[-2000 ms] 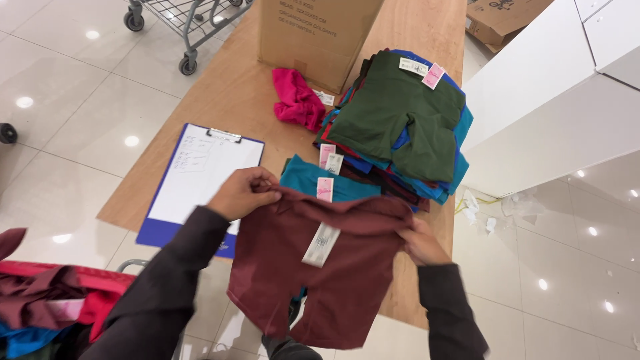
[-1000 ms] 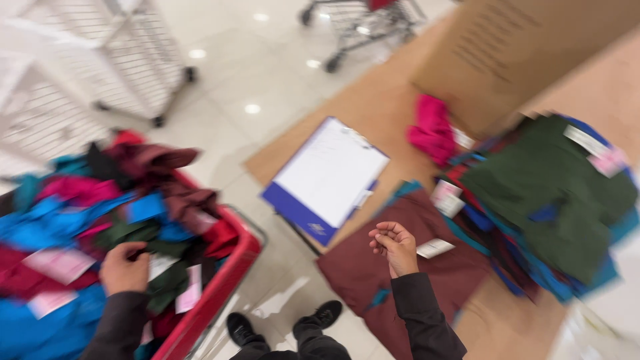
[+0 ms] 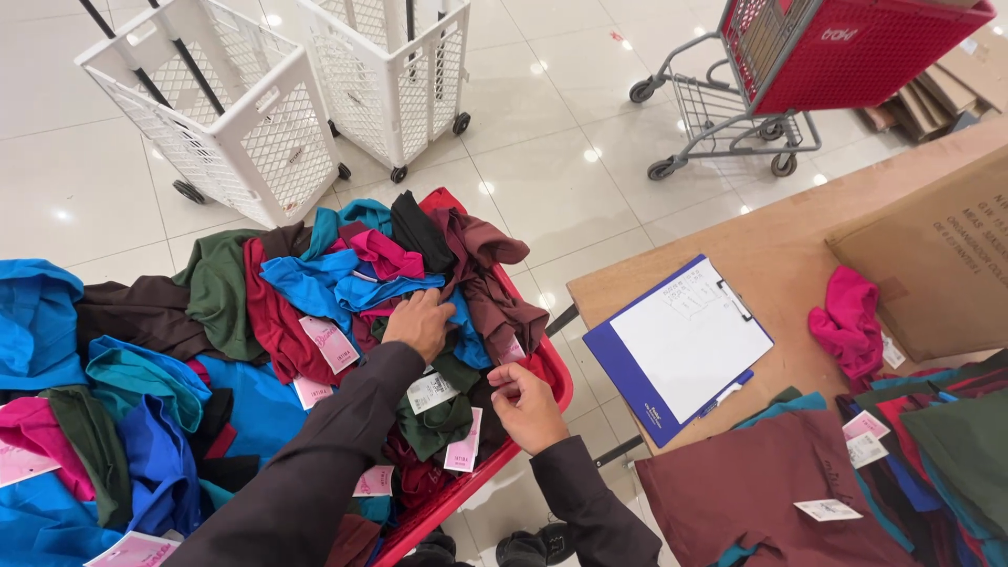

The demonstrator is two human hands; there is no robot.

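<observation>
Folded and crumpled garments of blue, green, red, pink and maroon fabric [image 3: 307, 283] heap up in a red shopping cart [image 3: 563, 374]. On the heap lies my left hand [image 3: 420, 323], its fingers down among blue and dark green cloth; whether they grip any is hidden. My right hand [image 3: 528, 408] hovers over the cart's right edge with fingers curled and apart, holding nothing, beside a maroon garment [image 3: 496, 311] with a tag. Maroon shorts [image 3: 756, 480] with a white tag lie flat on the wooden table [image 3: 709, 236], next to a stack of garments [image 3: 957, 425].
A blue clipboard [image 3: 610, 354] with a written sheet and a pen lies at the table's corner. Behind it are a crumpled pink garment [image 3: 850, 319] and a cardboard box [image 3: 937, 252]. White rolling baskets [image 3: 276, 150] and another red cart [image 3: 835, 55] stand on the tiled floor.
Two seconds ago both hands held the maroon shorts over the table; they were let go and now lie there. My left hand has moved onto the heap, my right hand towards the cart. The view has swung left.
</observation>
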